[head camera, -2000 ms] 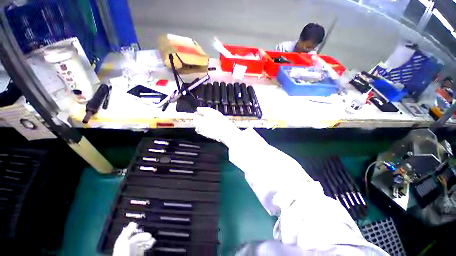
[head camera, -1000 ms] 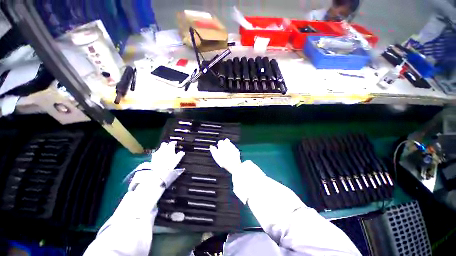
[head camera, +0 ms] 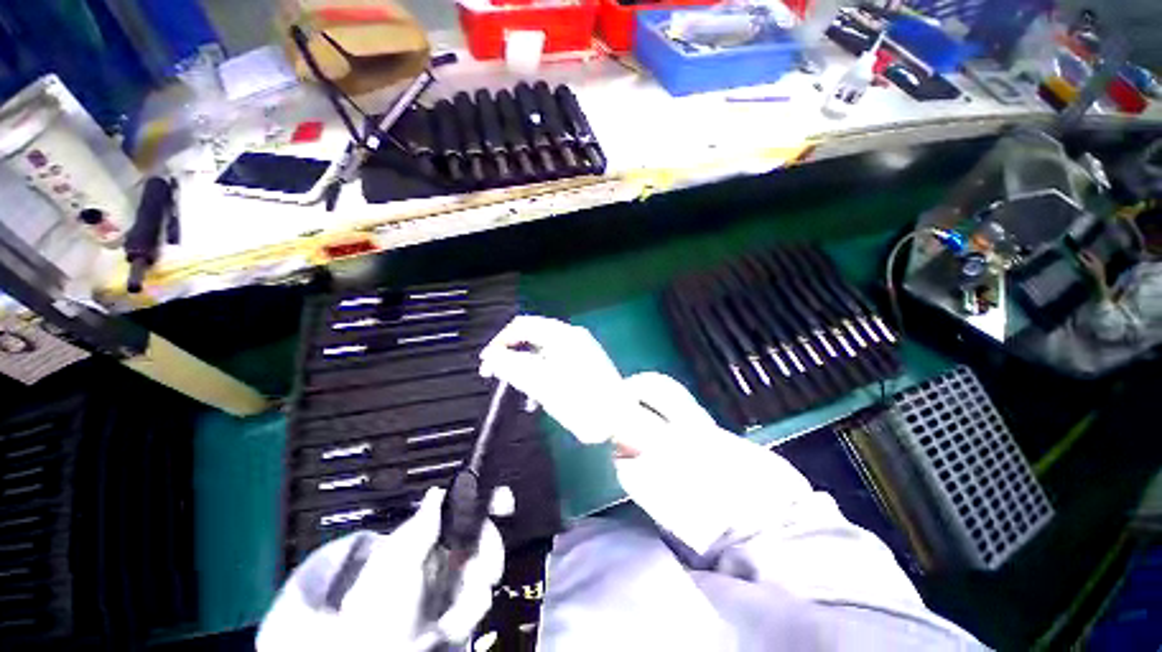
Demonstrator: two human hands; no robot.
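Note:
A black stick unit (head camera: 474, 478) with a silver section is held upright at a slant above the slotted tray. My left hand (head camera: 395, 573), in a white glove, is closed round its thick lower end. My right hand (head camera: 551, 369), also in a white glove, has its fingers at the upper end, which they partly hide. The black slotted tray (head camera: 382, 411) lies nearest my lap. It holds several stick units in two groups, with bare grooves between them. My hands cover its lower right part.
Another black tray (head camera: 707, 363) of stick units lies right, beside a perforated grey tray (head camera: 971, 461). A bench fixture (head camera: 988, 274) stands far right. The raised bench (head camera: 484, 198) bears black handles (head camera: 516, 127), crossed stick arms, a smartphone (head camera: 274, 175), a blue bin (head camera: 714, 64) and red bins. Dark trays lie left.
Both hands were over the tray; now a stick unit is up between them, above the tray's lower right. The view has turned to the right. The person behind the bench is out of view.

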